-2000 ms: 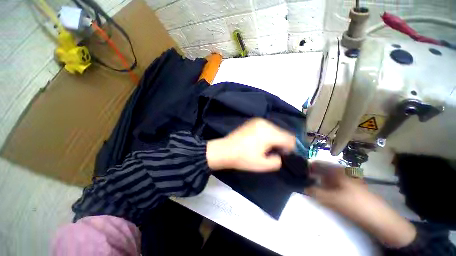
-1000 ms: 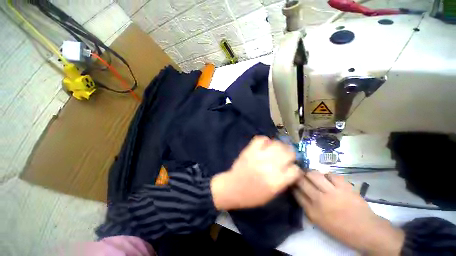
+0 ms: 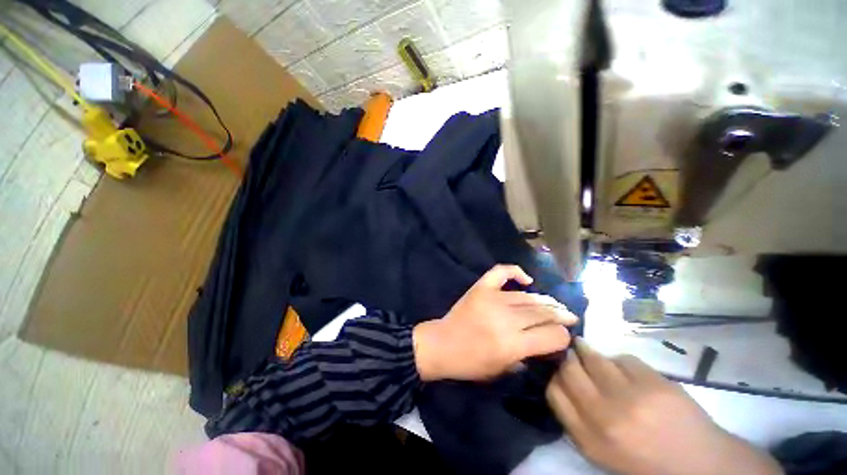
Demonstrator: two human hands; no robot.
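A dark navy garment piece (image 3: 371, 223) lies bunched on the white table left of the sewing machine (image 3: 715, 148), its edge reaching toward the bright lamp by the needle area. My left hand (image 3: 497, 325) rests on the cloth with its fingers pointing at the needle area. My right hand (image 3: 618, 399) pinches the cloth edge just in front of the machine head, its fingertips close to my left fingertips. The needle itself is lost in the glare.
A dark pile (image 3: 232, 306) lies at left beside orange material (image 3: 374, 116). A cardboard sheet (image 3: 121, 250) stands behind it. A black jagged cloth (image 3: 813, 311) and small dark strips (image 3: 706, 362) lie right. A yellow plug (image 3: 116, 148) hangs upper left.
The view has moved closer to the machine head. Both hands, apart from the needle two seconds ago, are now at its front with the cloth. My left hand lies flatter than a second ago.
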